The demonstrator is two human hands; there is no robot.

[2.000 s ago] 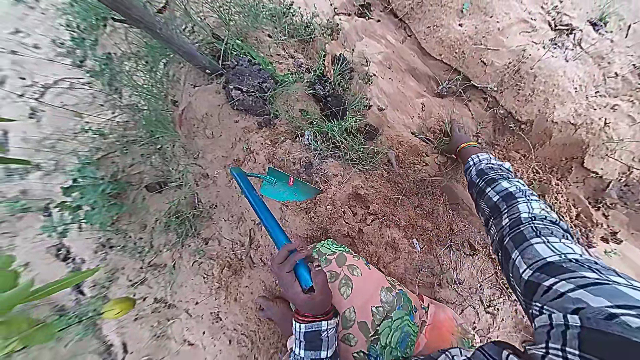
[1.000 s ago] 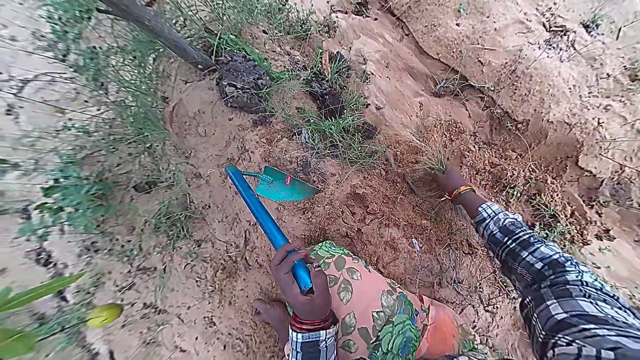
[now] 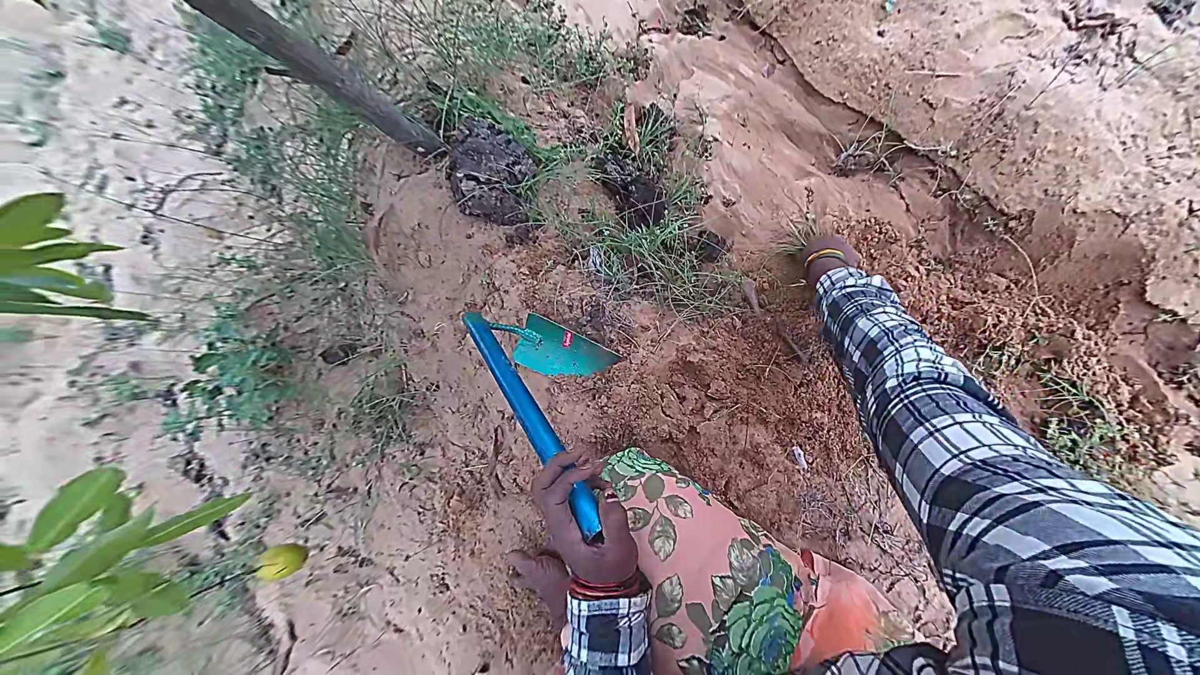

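Observation:
My left hand (image 3: pixel 583 525), at the lower middle, is closed around the blue tubular handle (image 3: pixel 525 403) of a small hoe. The hoe's green metal blade (image 3: pixel 564 349), with a red label, rests on the sandy soil beyond the hand. At the end of my outstretched right arm, in a black-and-white checked sleeve, my right hand (image 3: pixel 830 253) is down at the ground beside a small grass tuft (image 3: pixel 802 232). Its fingers are mostly hidden, so its hold on the tuft cannot be told. Loose reddish soil (image 3: pixel 731 394) lies between the hands.
A wooden pole (image 3: pixel 319 70) slants down to a dark clod (image 3: pixel 489 172) at the upper left. Another dark clod (image 3: pixel 637 192) sits among green grass (image 3: pixel 647 258). Leafy branches (image 3: pixel 89 572) with a yellow-green fruit (image 3: pixel 281 562) enter from the left. A raised soil edge (image 3: pixel 872 131) runs across the upper right.
My right hand came nearer to my body between the two earlier frames, and has since moved back away from it. My left hand keeps hold of the hoe, which lies in about the same place.

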